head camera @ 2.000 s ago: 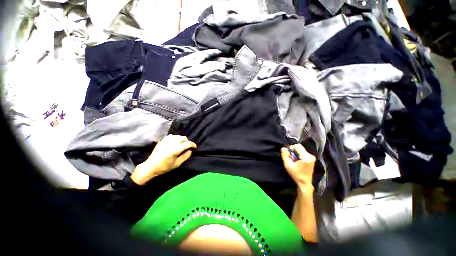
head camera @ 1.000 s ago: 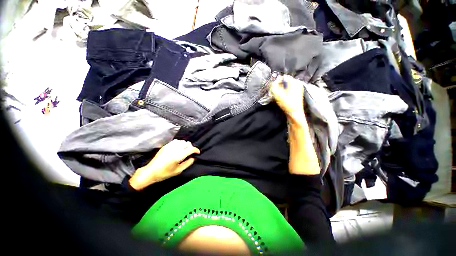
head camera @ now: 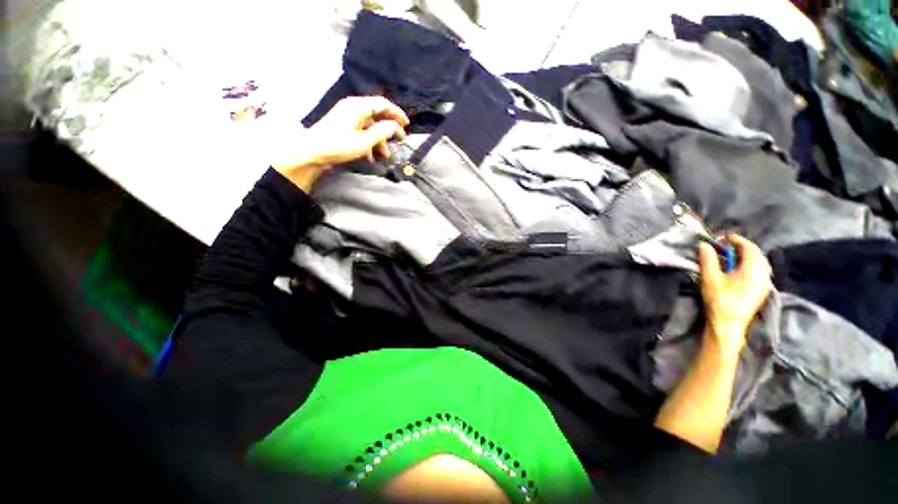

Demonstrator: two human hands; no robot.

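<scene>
A grey denim jacket lies spread in front of me, its smooth black lining (head camera: 551, 295) facing up and its grey collar (head camera: 635, 212) at the far edge. A brass-coloured button (head camera: 408, 170) shows near the collar's left end. My left hand (head camera: 359, 133) is at the jacket's upper left edge, its fingers bent on the cloth beside that button. My right hand (head camera: 734, 276) is at the right front edge. It holds a small blue and dark tool (head camera: 728, 256), mostly hidden in the fingers, probably thread snips. Whether it also grips the cloth is unclear.
Navy denim garments (head camera: 404, 64) lie beyond my left hand. Grey garments (head camera: 729, 167) are heaped at the right and back. The white table (head camera: 187, 157) curves away at left, with small dark and orange marks on it. Something green (head camera: 128, 285) shows below its left edge.
My left hand has moved from the lining's near left side up to the jacket's upper left edge. My right hand has moved right and nearer, away from the collar. The view has turned towards the left.
</scene>
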